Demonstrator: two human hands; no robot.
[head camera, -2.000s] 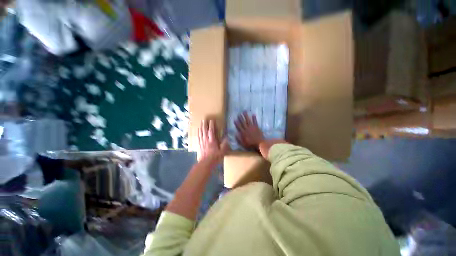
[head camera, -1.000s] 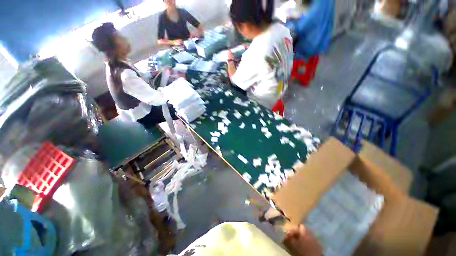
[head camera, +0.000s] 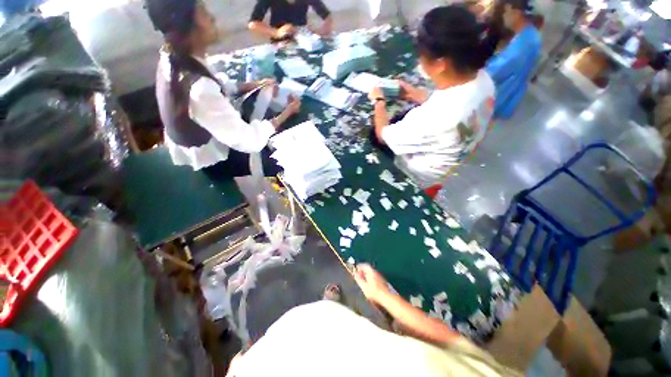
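Note:
My right hand (head camera: 374, 286) is at the near edge of the green worktable (head camera: 401, 254), its forearm coming in from the lower right. No packet shows in it, but its fingers are too blurred to read. My left hand is not in view. A tall, uneven stack of white packets (head camera: 307, 163) stands on the table ahead of the hand, near the left edge. The open cardboard carton (head camera: 524, 331) is cut off at the lower right, with only flaps and a little of its pale contents showing.
White scraps (head camera: 360, 215) litter the table. Three people sit around its far part, handling packets; another is behind at right. A blue trolley (head camera: 541, 247) stands right, a red crate (head camera: 29, 239) left. Pale strips (head camera: 268, 254) hang by the near edge.
The view has moved from the carton towards the table. The carton has slid to the lower right corner of the picture. My right hand now shows at the table edge.

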